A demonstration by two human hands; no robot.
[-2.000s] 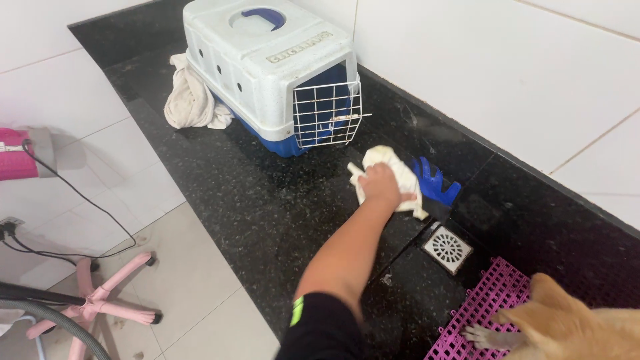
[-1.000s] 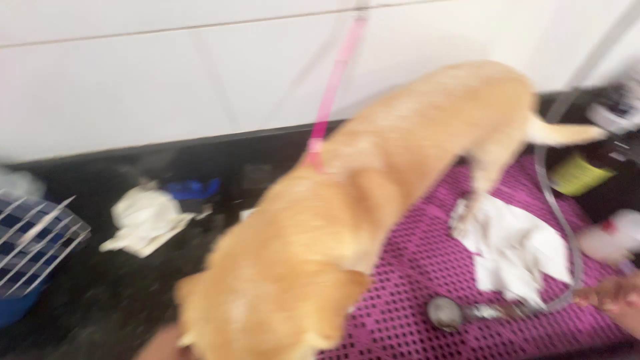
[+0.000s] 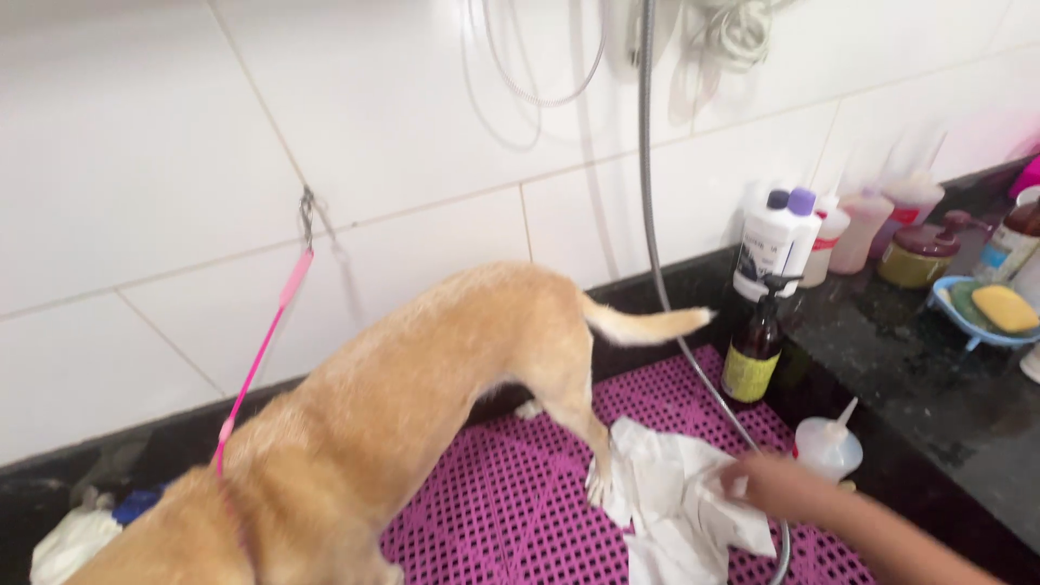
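A light tan dog [image 3: 422,366] stands on a purple perforated plastic mat [image 3: 504,487], tethered by a pink leash [image 3: 264,349] to a metal ring on the tiled wall. My right hand [image 3: 764,487], blurred, is at the right edge of a crumpled white cloth [image 3: 674,487] behind the dog's hind paw; whether its fingers grip the cloth cannot be made out. The metal shower hose [image 3: 647,162] hangs down the wall and runs past that hand. My left hand is outside the view. A second whitish cloth [image 3: 73,540] lies at the lower left beside something blue [image 3: 136,505].
A brown pump bottle [image 3: 751,361] and a squeeze bottle [image 3: 829,445] stand by the mat's right edge. On the raised black ledge [image 3: 910,374] are a white jug [image 3: 772,244], several other bottles and a blue soap dish [image 3: 967,321] with a yellow sponge.
The view has swung right. My right hand, near the shower head and hose one second ago, is now at the white cloth. My left hand has gone out of view.
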